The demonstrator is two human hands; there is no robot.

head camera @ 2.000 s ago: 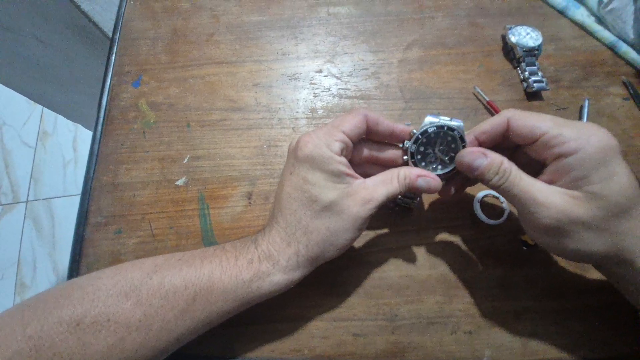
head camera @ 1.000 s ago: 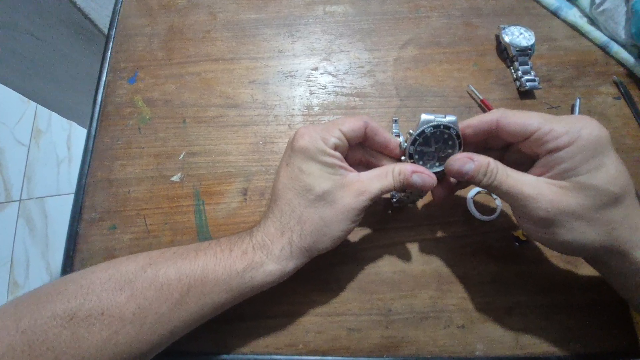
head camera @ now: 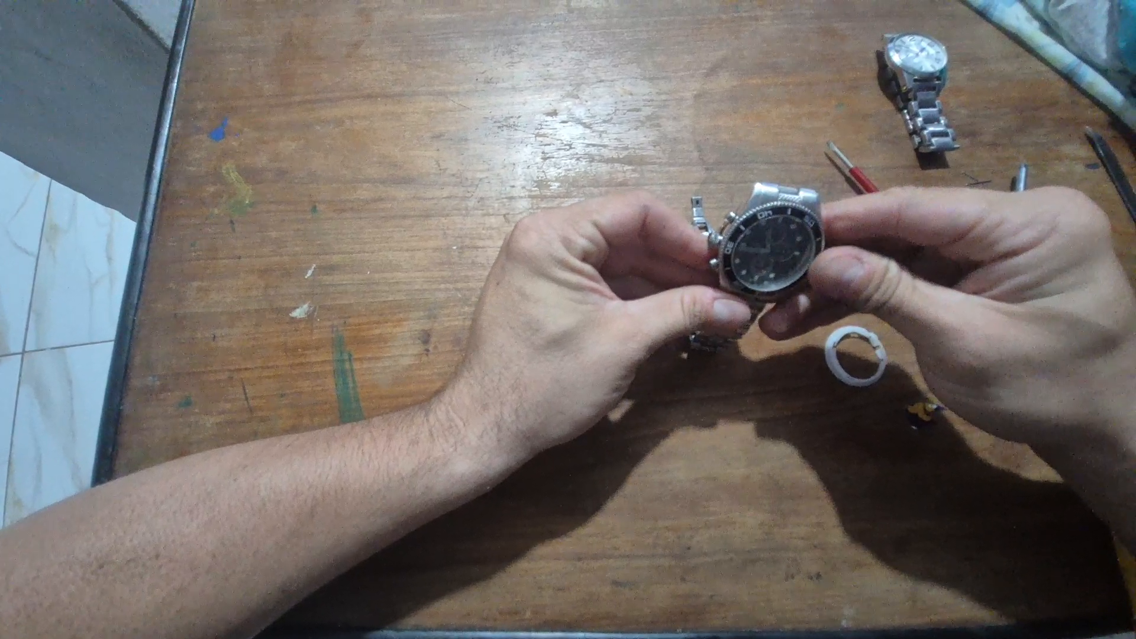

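Between both hands is a wristwatch (head camera: 770, 250) with a black dial, a black bezel and a silver metal bracelet, its face turned up. My left hand (head camera: 603, 302) grips the pusher side, thumb at the lower edge of the case and the fingers behind it. My right hand (head camera: 958, 302) holds the opposite side, with the thumb against the bezel's edge and the fingertips partly hidden beneath. Part of the bracelet shows beyond the left fingers and below the left thumb. A white ring (head camera: 855, 357) lies on the table just below the right thumb.
A second metal wristwatch (head camera: 919, 58) lies at the back right of the wooden table (head camera: 444, 133). Near the right hand are a red-handled tool (head camera: 859, 176), a metal rod tip (head camera: 1021, 177) and a dark slim tool (head camera: 1111, 164). A patterned cloth (head camera: 1056, 62) occupies the far right corner.
The black-dialled watch has tilted slightly in my hands. Both hands keep hold of it, in nearly the same place.
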